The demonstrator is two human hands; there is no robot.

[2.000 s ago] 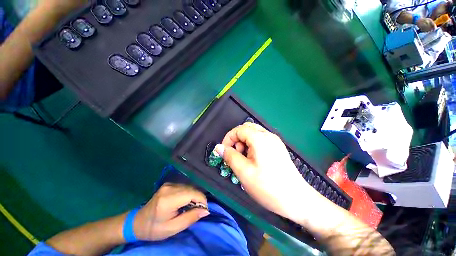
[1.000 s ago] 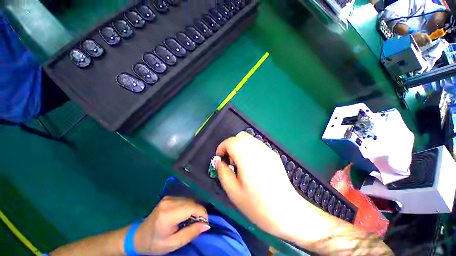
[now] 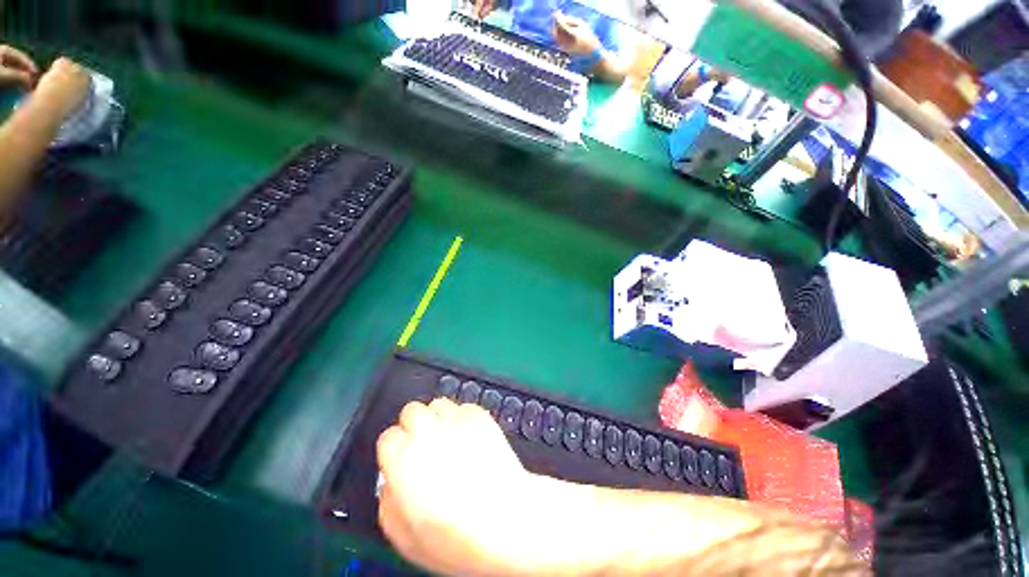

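Note:
My right hand is over the left end of the foam tray in front of me. Its fingers are curled, and the fingertips are hidden on the far side of the hand. I cannot tell whether they hold anything. A row of glossy black oval housings lies in the tray's far row. My hand and forearm cover most of the near row, and no circuit board shows clearly. My left hand is out of the picture.
A black stack of trays with dark ovals stands at left. Red bubble wrap lies right of my tray, below a cloth-covered device and a white box unit. Another person's forearm is at upper left. Black trays stand far right.
The view has swung up and to the right, bringing more of the bench beyond into view. My left hand has left the picture. The green board at my right fingertips no longer shows.

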